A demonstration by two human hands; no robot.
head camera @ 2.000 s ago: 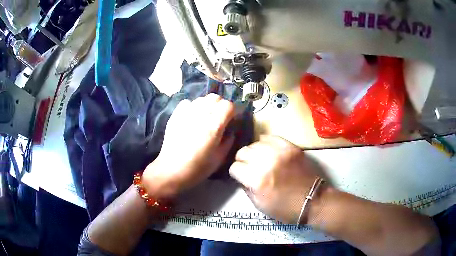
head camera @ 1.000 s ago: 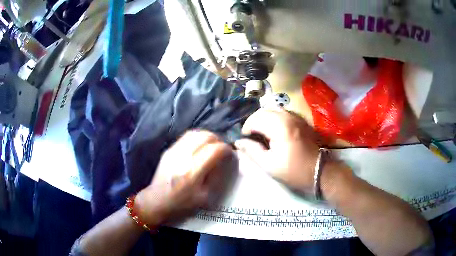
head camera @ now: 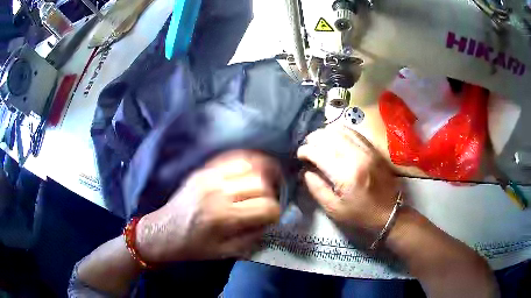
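A dark navy garment piece (head camera: 174, 110) lies bunched on the table to the left of the needle area, its right part reaching the machine foot. My left hand (head camera: 233, 201) is closed on the cloth's front edge, slightly blurred. My right hand (head camera: 346, 169) has its fingers bent on the cloth's right edge, just in front of the foot. The cream sewing machine head (head camera: 407, 35) stands above. Its tension knobs (head camera: 339, 96) hide the needle, and the presser foot cannot be made out.
A red plastic bag (head camera: 460, 145) with white material lies under the machine arm. Yellow-green snips (head camera: 516, 195) lie at the right. A light-blue bar (head camera: 183, 29) hangs over the cloth. A red flat item (head camera: 61, 100) lies at the left. A printed ruler (head camera: 326, 249) runs along the front edge.
The view has shifted, so the machine appears further right. My left hand has moved with the cloth edge, and the cloth is spread wider between the hands. My right hand stays near the foot.
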